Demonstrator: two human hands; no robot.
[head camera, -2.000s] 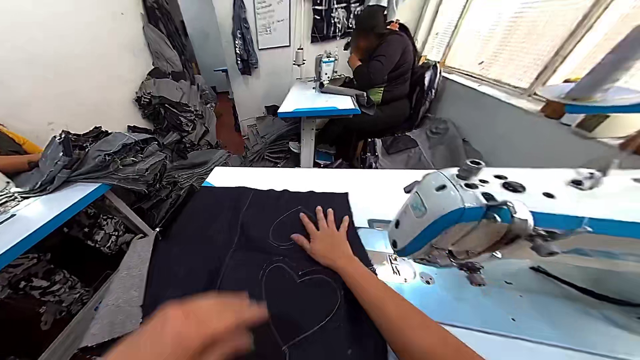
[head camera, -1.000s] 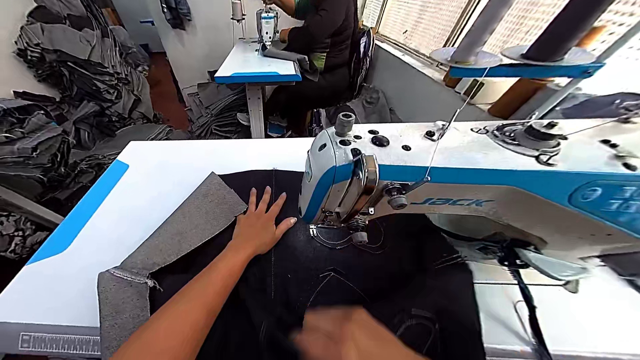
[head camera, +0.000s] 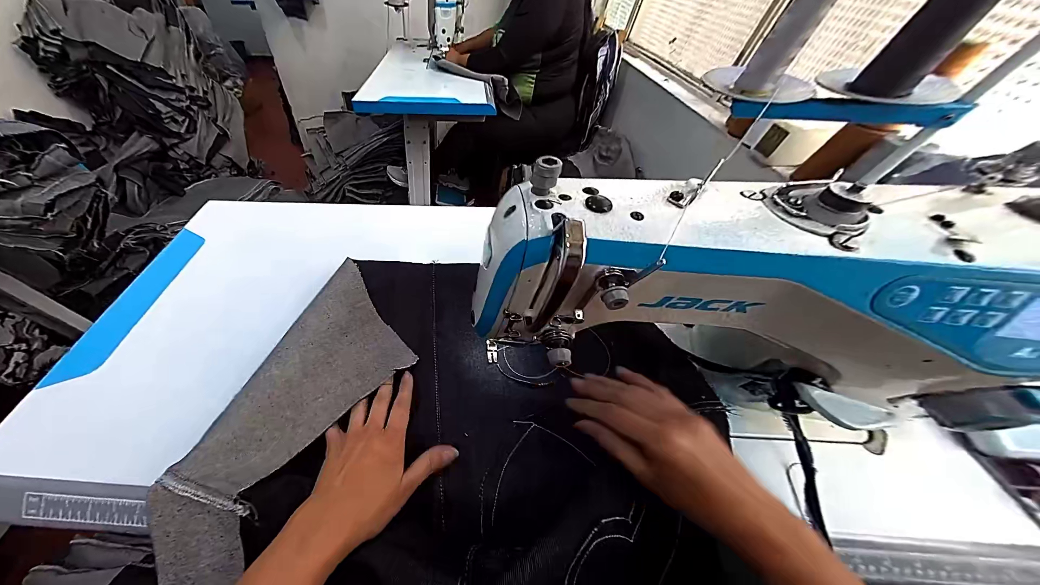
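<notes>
A dark denim piece (head camera: 504, 455) with light stitched and drawn curves lies on the white sewing table, its grey underside folded over at the left. Over its upper part stands the head of a Jack sewing machine (head camera: 731, 276), with the presser foot (head camera: 492, 351) near a curved line. My left hand (head camera: 378, 455) rests flat on the denim beside the folded edge, thumb spread. My right hand (head camera: 642, 422) lies on the denim right of the presser foot, fingers stretched toward the curved outline. Neither hand grips anything.
The white tabletop (head camera: 244, 276) has a blue corner and a ruler strip along its front edge. Thread cones (head camera: 780, 49) stand behind the machine. Heaps of grey cut fabric (head camera: 122, 89) lie at the left. Beyond, a person (head camera: 544, 73) sits at another sewing table (head camera: 422, 89).
The denim has moved from the table left of the machine to under its head. My right hand has come to rest right of the presser foot. The view has swung right since the earliest frame.
</notes>
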